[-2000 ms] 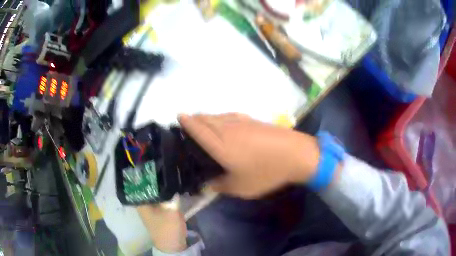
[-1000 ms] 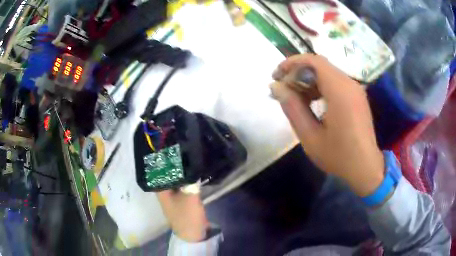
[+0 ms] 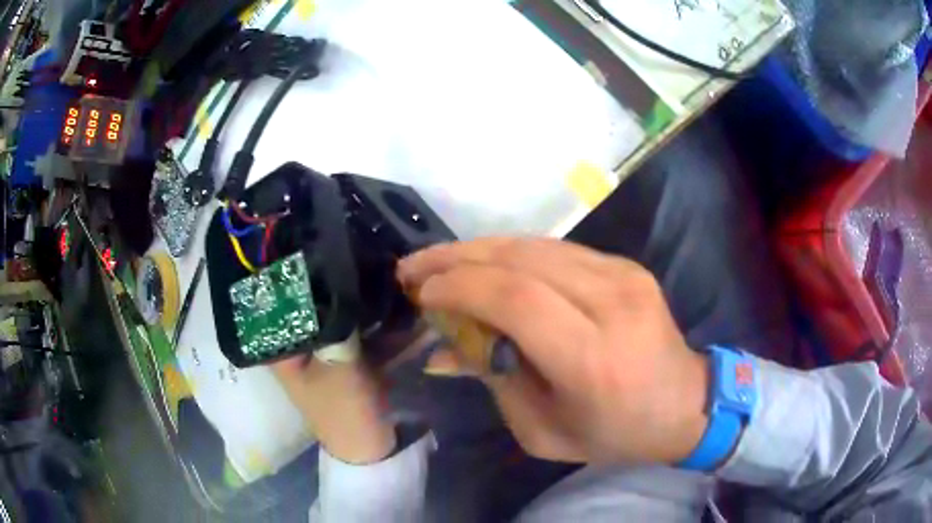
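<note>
A black housing half (image 3: 329, 235) with a green circuit board (image 3: 274, 308) and red, blue and yellow wires (image 3: 250, 230) stands tilted at the left edge of the white sheet. A second black housing part (image 3: 393, 220) is beside it on the right. My left hand (image 3: 332, 393) holds the housing from below, a white wrap on one finger; its fingertips are hidden. My right hand (image 3: 572, 342) is closed around a wooden-handled screwdriver (image 3: 465, 342) at the second part. The screwdriver's tip is hidden.
A coiled black cord (image 3: 268, 56) lies at the upper left of the white sheet (image 3: 409, 112). A tape roll (image 3: 155, 291), a thin dark rod (image 3: 188, 301) and a clear tray (image 3: 174, 204) are at left. Red digital displays (image 3: 92, 125) stand behind. A red crate (image 3: 833, 245) is at right.
My right hand went to the bench's right side, took the wooden-handled screwdriver and came back to the housing parts. My left hand still holds the housing; the view has shifted.
</note>
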